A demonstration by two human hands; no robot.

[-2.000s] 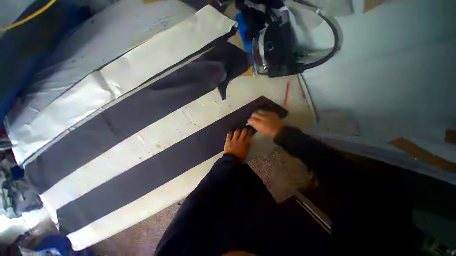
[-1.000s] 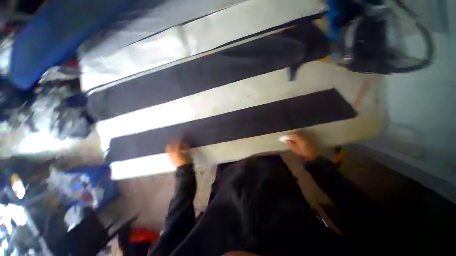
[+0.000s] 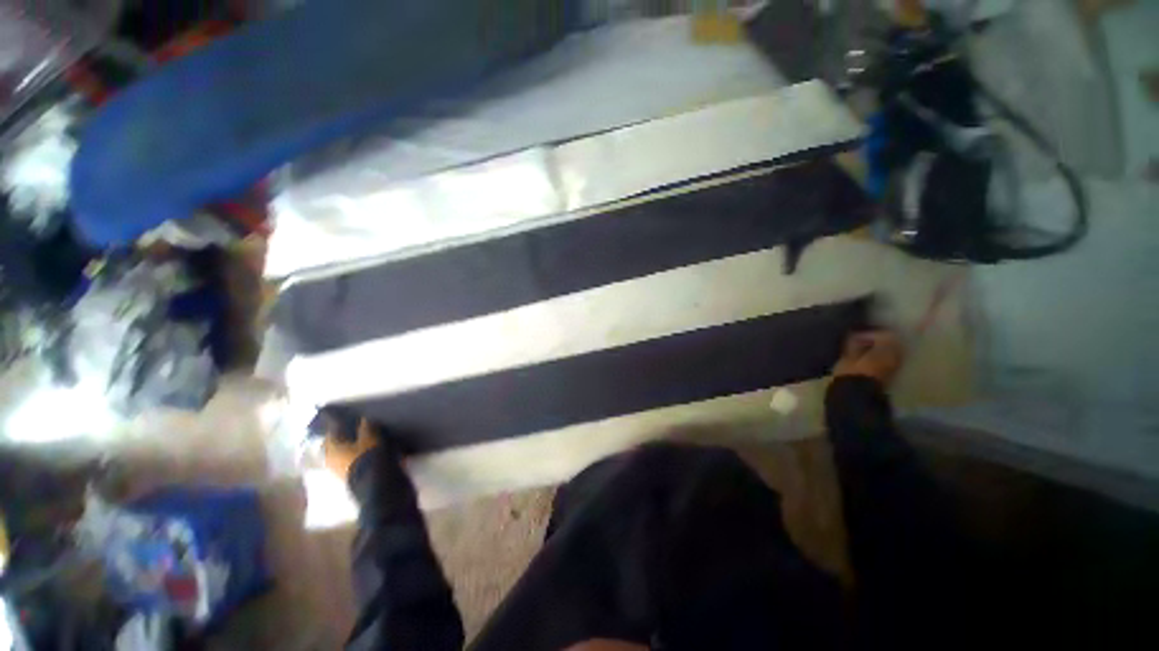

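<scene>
A long dark cloth strip (image 3: 610,379) lies on the off-white table cover (image 3: 712,286), along the side nearest me. My left hand (image 3: 346,445) is at the strip's left end and my right hand (image 3: 867,356) is at its right end. Both hands are blurred; the fingers seem to be at the cloth ends, but whether they grip is hard to tell. A small white piece, perhaps chalk (image 3: 783,401), lies on the cover near the front edge, left of my right hand.
A wider dark panel (image 3: 547,261) and a long white panel (image 3: 483,204) lie farther back. A dark iron with a looping hose (image 3: 953,204) stands at the back right. A blue ironing board (image 3: 254,140) is behind the table. A blue basket (image 3: 235,521) and heaped garments are at left.
My hands have moved apart to opposite ends of the strip. The white piece has left my right hand and lies on the cover. The camera view has turned and shifted.
</scene>
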